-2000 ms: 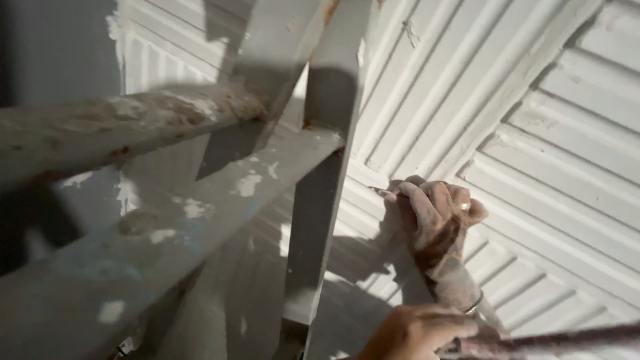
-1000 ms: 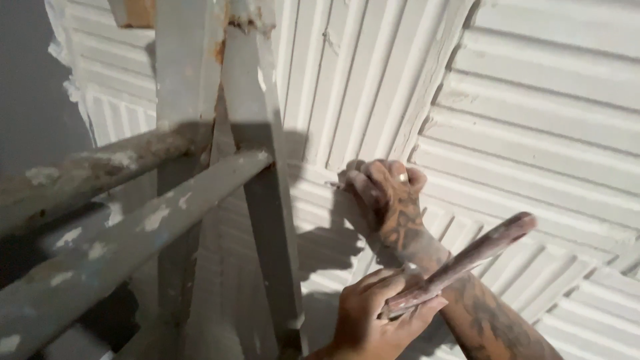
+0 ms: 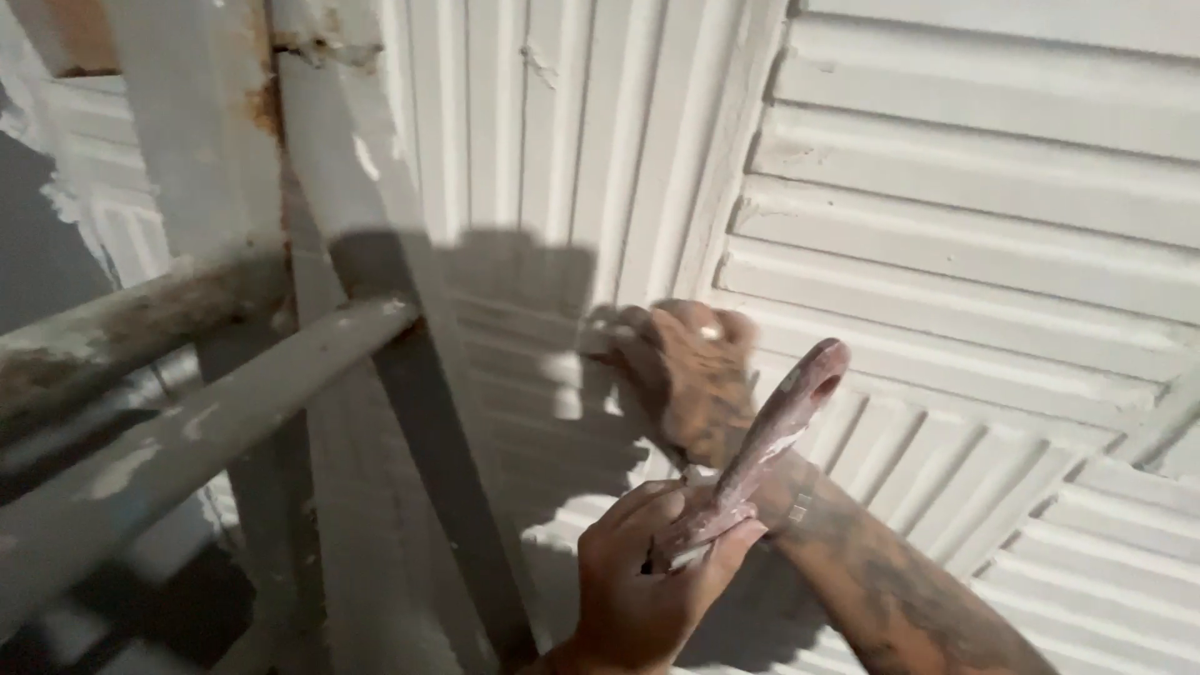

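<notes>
My left hand, at the lower middle, is closed around a reddish tool handle smeared with white, with a hole near its end. The tool's working end is hidden. Beyond it, my right hand reaches in from the lower right on a tattooed forearm, with a ring and a wristband. Its fingers are bent against a ribbed white panel surface; they are blurred, and whether they pinch something thin cannot be told. The handle crosses in front of my right wrist.
A paint-spattered metal ladder with rust stains stands close at the left, its rungs reaching toward the view's left edge. Ribbed panels with horizontal slats fill the upper right. Shadows of the hands and ladder fall across the panels.
My left hand has risen from the bottom edge with the reddish handle, which has swung from nearly level to pointing up and right. My right hand stays at the panels. The view has shifted.
</notes>
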